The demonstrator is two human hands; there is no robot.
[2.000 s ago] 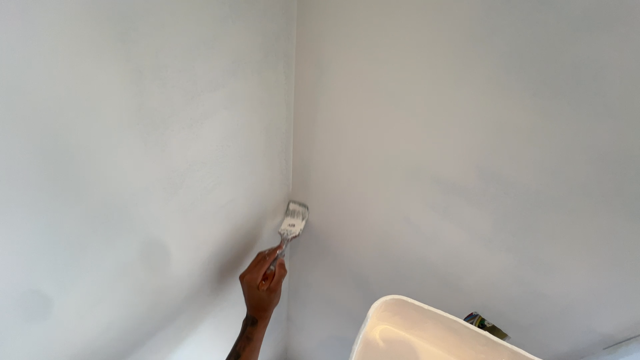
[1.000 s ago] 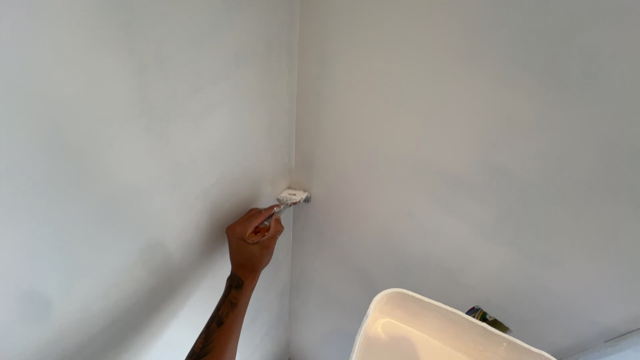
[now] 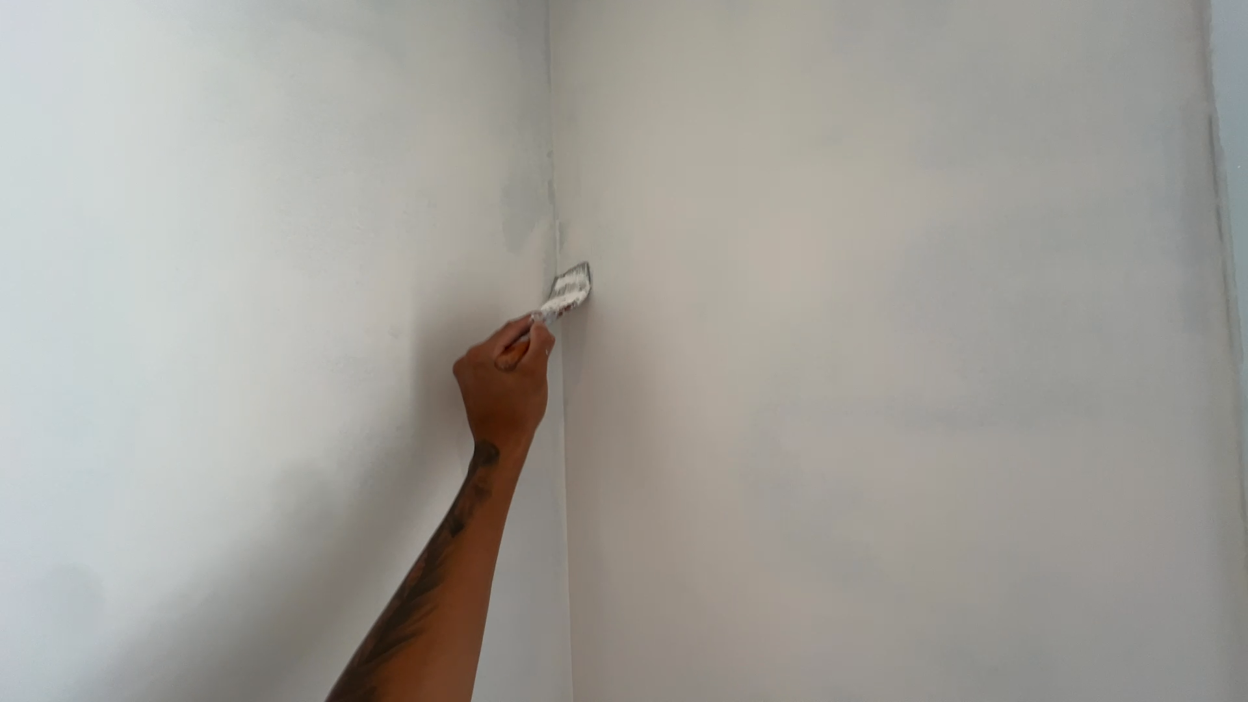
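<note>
My left hand (image 3: 505,380) grips a paintbrush (image 3: 568,288) by its handle, near the middle of the view. The brush points up and to the right, and white paint coats its bristles and ferrule. Its bristle end lies at the inside corner, against or very near the right wall (image 3: 877,322). The brown butt of the handle shows between thumb and fingers. Left of the corner line, the hand is in front of the left wall (image 3: 244,244). A tattoo runs along the forearm. My right hand is out of view.
Both walls are pale, with uneven greyish patches. Darker marks lie along the upper part of the corner (image 3: 552,166). The right wall ends at a vertical edge (image 3: 1217,195) at the far right. A soft arm shadow falls across the left wall.
My left hand and the brush are higher in the view, still at the corner. The white plastic container at the lower right has left the view, and the right wall's vertical edge has come into sight.
</note>
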